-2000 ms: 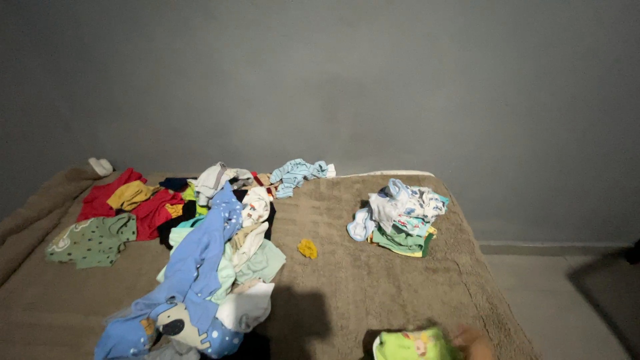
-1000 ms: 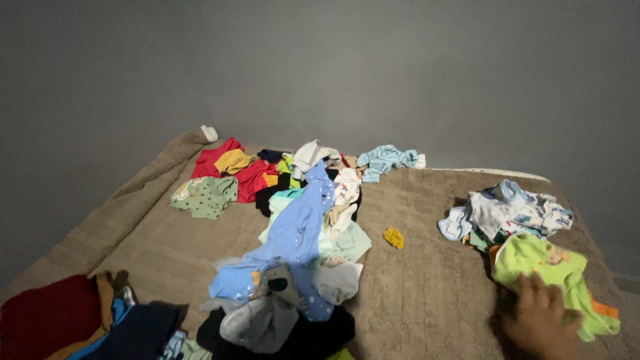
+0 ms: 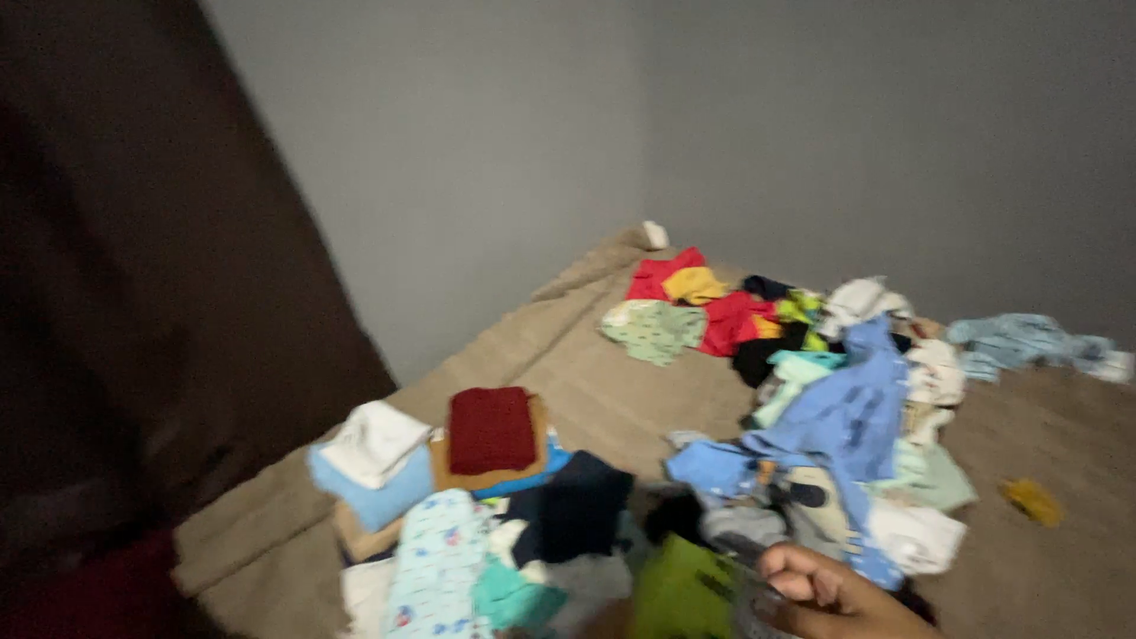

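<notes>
My right hand (image 3: pixel 825 590) is at the bottom, right of centre, with thumb and fingers pinched on a grey cloth (image 3: pixel 754 603). Left of it lies an olive-green cloth (image 3: pixel 683 590). A brownish blur at the bottom edge may be my left hand (image 3: pixel 608 621); its fingers cannot be made out. Beyond my right hand is a loose heap of small clothes, with a blue garment (image 3: pixel 843 408) on top. Nearer the left are a folded dark red cloth (image 3: pixel 491 430), a white cloth (image 3: pixel 377 444) on a light blue one (image 3: pixel 373 493), a dark navy cloth (image 3: pixel 577 506) and a patterned pale blue garment (image 3: pixel 439 564).
A brown blanket (image 3: pixel 612 390) covers the bed, which meets grey walls. Red garments (image 3: pixel 728 321) and a dotted green one (image 3: pixel 657 333) lie at the back. A light blue garment (image 3: pixel 1021 342) and a small yellow item (image 3: pixel 1031 501) are at right. A dark curtain-like surface (image 3: pixel 160 266) stands at left.
The view has swung left, bringing the folded clothes into sight. My right hand, on a lime-green garment near the white pile one second ago, is now by the central heap, holding grey cloth.
</notes>
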